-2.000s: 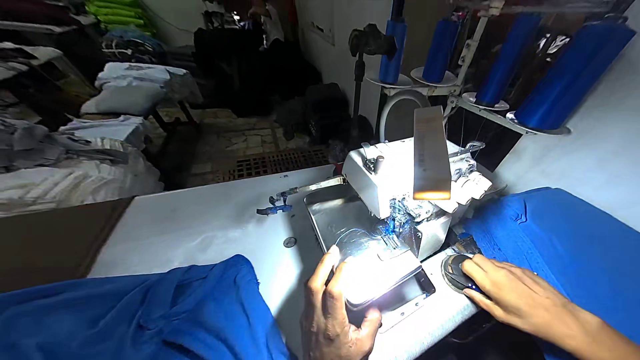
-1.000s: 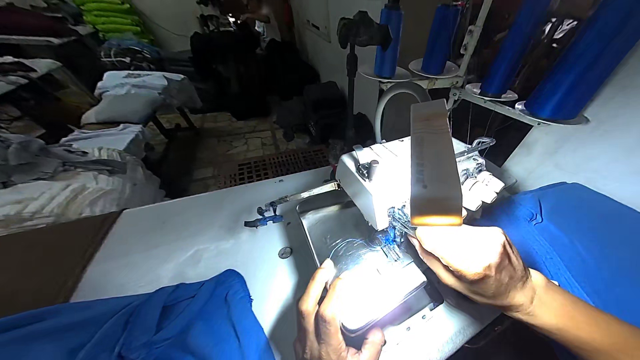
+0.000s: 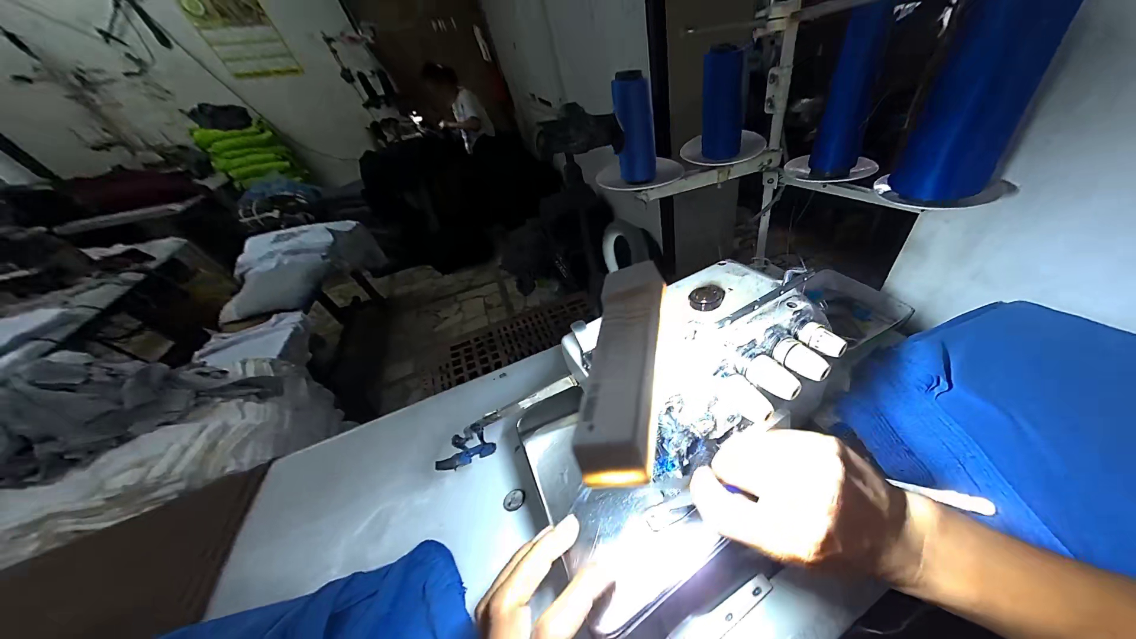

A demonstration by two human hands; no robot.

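An overlock sewing machine (image 3: pixel 710 346) stands on the white table, its needle area wound about with blue thread and lit by a box-shaped lamp (image 3: pixel 621 382). At the right of the needle area is my right hand (image 3: pixel 799 497), thumb and fingertips pinched together; whether thread is between them is hidden by glare. My left hand (image 3: pixel 546 586) rests with fingers apart at the left edge of the bright metal work plate (image 3: pixel 648 568). Blue fabric (image 3: pixel 382 595) lies just left of it. More folded blue fabric (image 3: pixel 1021 417) is beside my right forearm.
Blue thread cones (image 3: pixel 723 106) stand on a rack behind the machine. A metal arm with a blue-marked clip (image 3: pixel 466 453) reaches over the table. Piles of pale cloth (image 3: pixel 204 435) lie at the left. Farther back, a person (image 3: pixel 466 115) sits by dark cloth.
My right hand has moved from a dark round part at the machine's right up to the needle area. My left hand stays by the work plate. The view has shifted up and closer.
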